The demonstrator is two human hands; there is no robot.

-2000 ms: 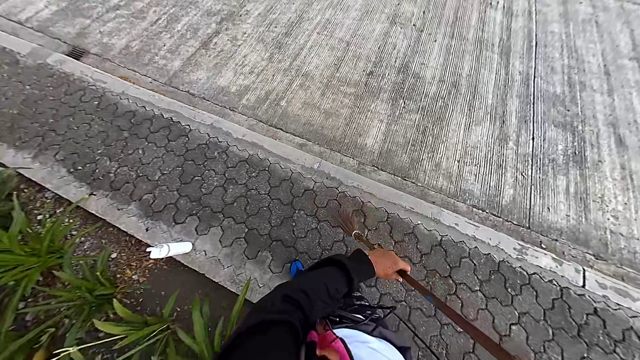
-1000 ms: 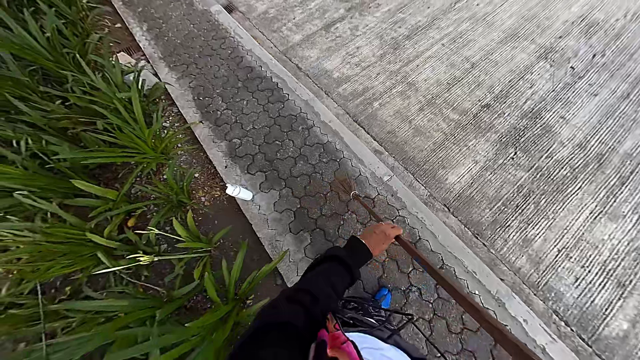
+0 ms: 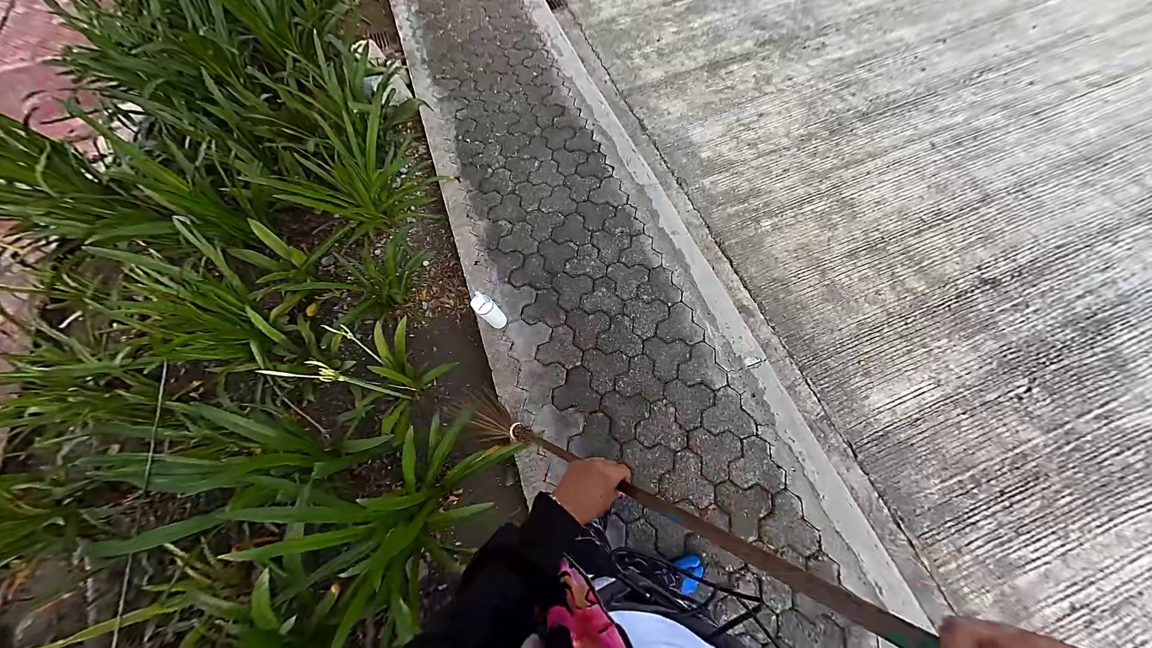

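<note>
My left hand (image 3: 589, 489), in a black sleeve, is closed around the lower part of a long wooden broom handle (image 3: 756, 553). The thin stick bristles of the broom (image 3: 490, 418), bound with a light ring, fan out over the left edge of the paved path, beside the plant leaves. At the bottom right my right hand (image 3: 999, 633) shows only in part, at the upper end of the handle. A white bottle-like container (image 3: 489, 310) lies on the path's left border, a little beyond the bristles.
The path of interlocking pavers (image 3: 621, 333) runs away from me between a planting bed of long-leaved plants (image 3: 225, 360) and a concrete curb (image 3: 711, 297). Right of the curb lies grooved concrete pavement (image 3: 945, 270). A blue shoe (image 3: 689, 573) and dark cords (image 3: 652, 576) are below me.
The broom's bristles have moved left, from the middle of the pavers to the path's left edge, with my left hand still on the handle. My right hand has come into view. The view has turned left.
</note>
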